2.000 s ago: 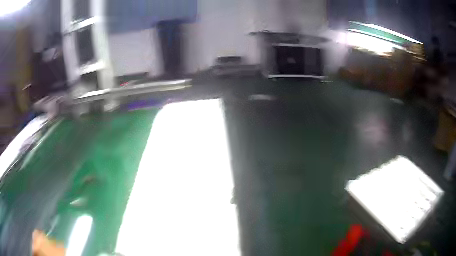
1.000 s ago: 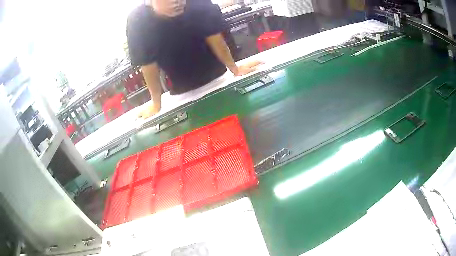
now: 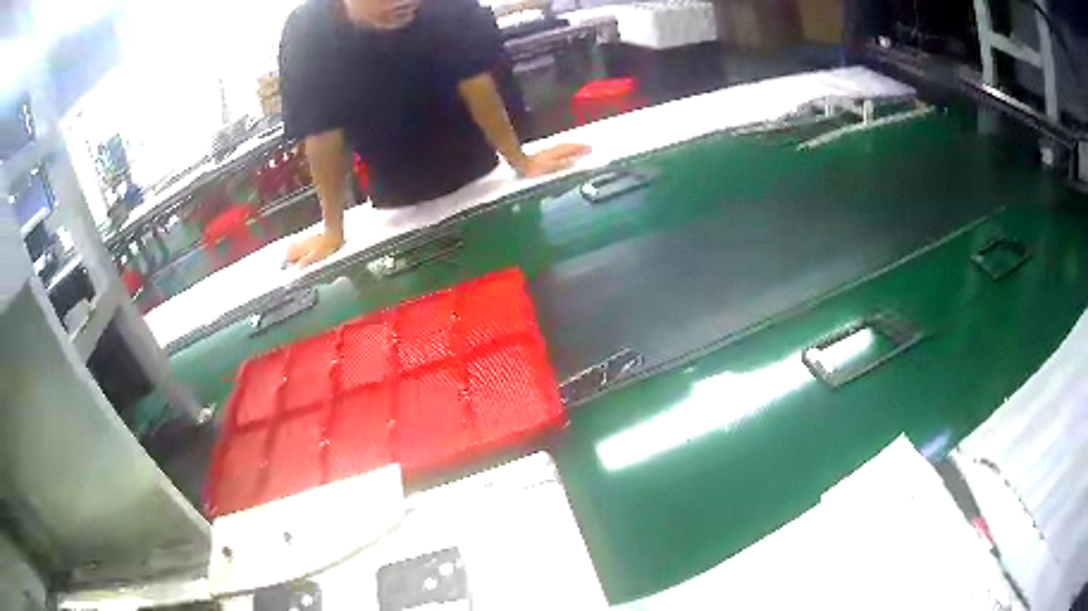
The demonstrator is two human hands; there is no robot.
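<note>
Neither of my hands is in the picture. Thin dark phone frames lie on the green belt: one at the right [image 3: 818, 365], a smaller one farther right [image 3: 999, 255], and several along the far edge, such as one [image 3: 616, 185] near the person's hand. A red perforated tray [image 3: 394, 380] with two rows of compartments lies at the left on the belt. A cream block [image 3: 313, 534] with two dark pins stands in front of it. Two dark pieces [image 3: 424, 581] lie on the white surface at the bottom, partly cut off.
A person in a dark top [image 3: 400, 107] stands across the belt, both hands on its white edge strip. A grey-white machine panel [image 3: 84, 418] is at the left. White sheets [image 3: 883, 525] lie along the near right edge. Red stools [image 3: 605, 98] stand behind.
The view has shifted, so the tray and person sit farther left. The near right frame has moved left along the belt towards the tray. More of the dark pieces at the bottom shows.
</note>
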